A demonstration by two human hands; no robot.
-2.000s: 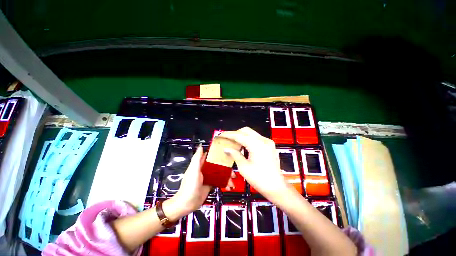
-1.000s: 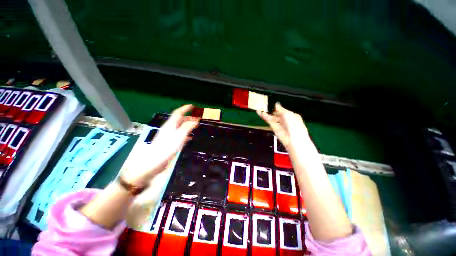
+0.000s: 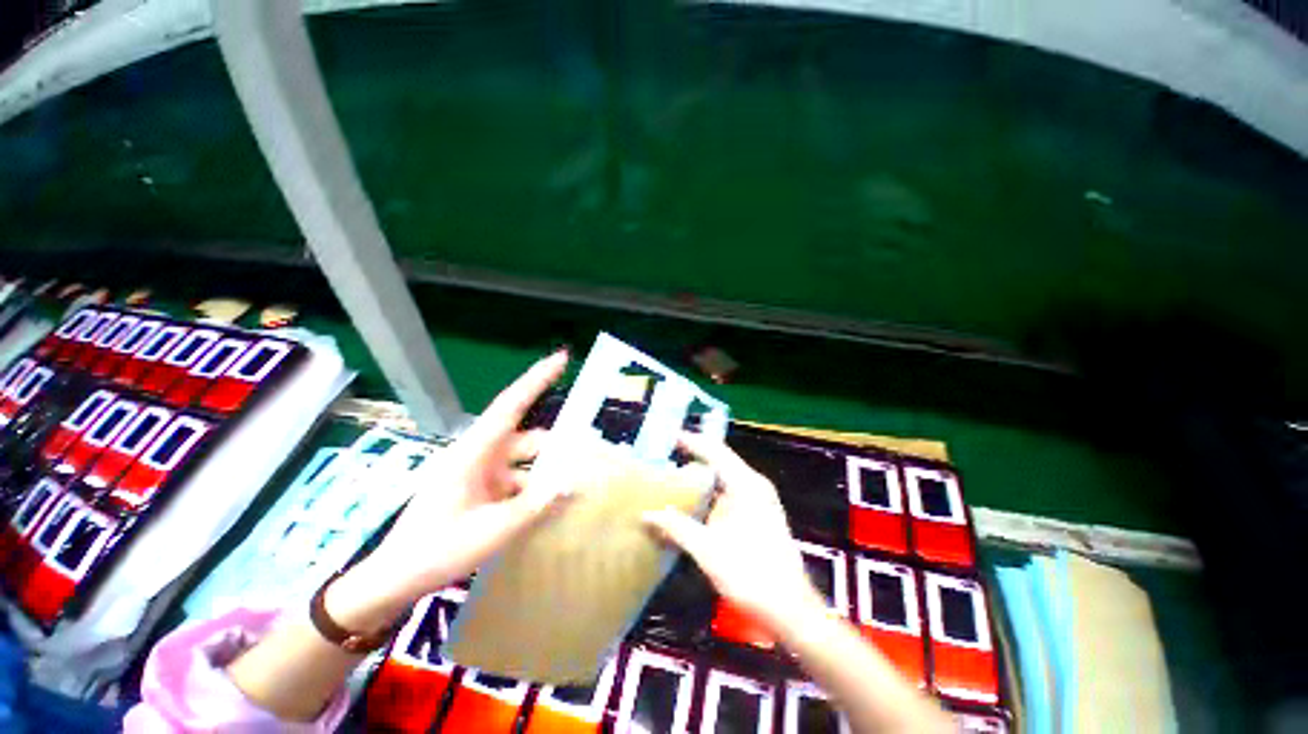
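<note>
The adhesive sheet [image 3: 574, 581] is raised over the black tray [image 3: 798, 482], tilted, its lower part tan and its upper end white with dark rectangular openings. My left hand [image 3: 466, 509] holds its left edge, thumb on the tan face and index finger pointing up. My right hand [image 3: 739, 538] grips its right edge, thumb on the tan face. The tray holds red housings with white-outlined dark windows, such as one at the right [image 3: 914, 534]; the sheet and hands hide its middle and left part.
A small housing [image 3: 713, 361] lies on the green belt beyond the tray. A grey-white post [image 3: 333, 215] stands at left. Light-blue liner sheets [image 3: 323, 502] and a neighbouring tray [image 3: 129, 416] lie left. A tan and blue sheet stack [image 3: 1112, 631] lies right.
The housing held earlier is out of my hands, and a red-and-cream block appeared on the belt. My hands now hold the sheet that lay left of the tray. The view has turned left.
</note>
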